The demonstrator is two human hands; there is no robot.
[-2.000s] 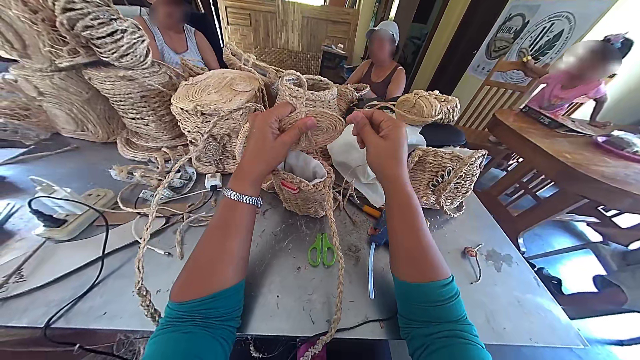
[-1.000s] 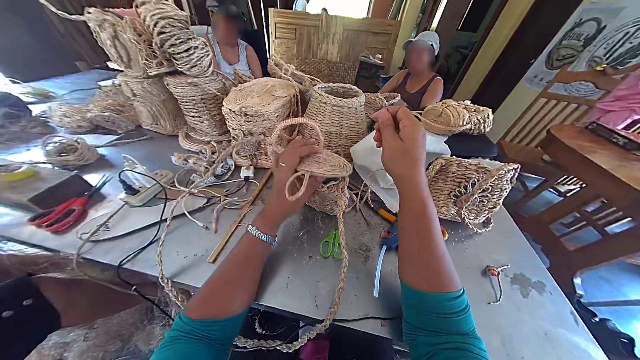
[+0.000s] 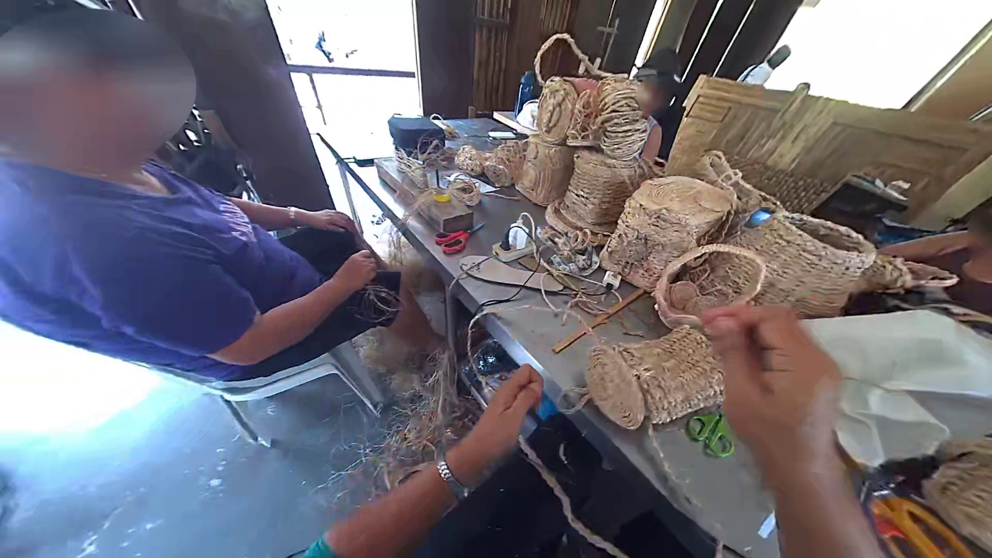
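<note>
My left hand [image 3: 500, 422], with a metal watch band at its wrist, is closed at the table's near edge around a braided fibre cord [image 3: 562, 500] that runs down to the right. My right hand [image 3: 775, 380] is raised over the table with thumb and fingertips pinched; whether a thin strand is between them I cannot tell. Between the hands a small woven basket [image 3: 659, 376] lies on its side. Behind it stands a ring-shaped woven handle [image 3: 709, 283]. Green-handled scissors [image 3: 709, 434] lie right of the small basket, and white cloth [image 3: 883, 372] is beyond my right hand.
A person in a purple shirt [image 3: 155, 256] sits at the left, hands on the lap. Stacked woven baskets [image 3: 666, 225] stand along the table [image 3: 519, 310]. Red-handled scissors [image 3: 453, 240], a power strip [image 3: 515, 240], cables and a wooden stick [image 3: 597, 322] lie nearby. Loose fibres [image 3: 411, 434] cover the floor.
The view has swung far left. My left hand has left the woven piece it held and is now at the table's edge. The small basket now lies on its side.
</note>
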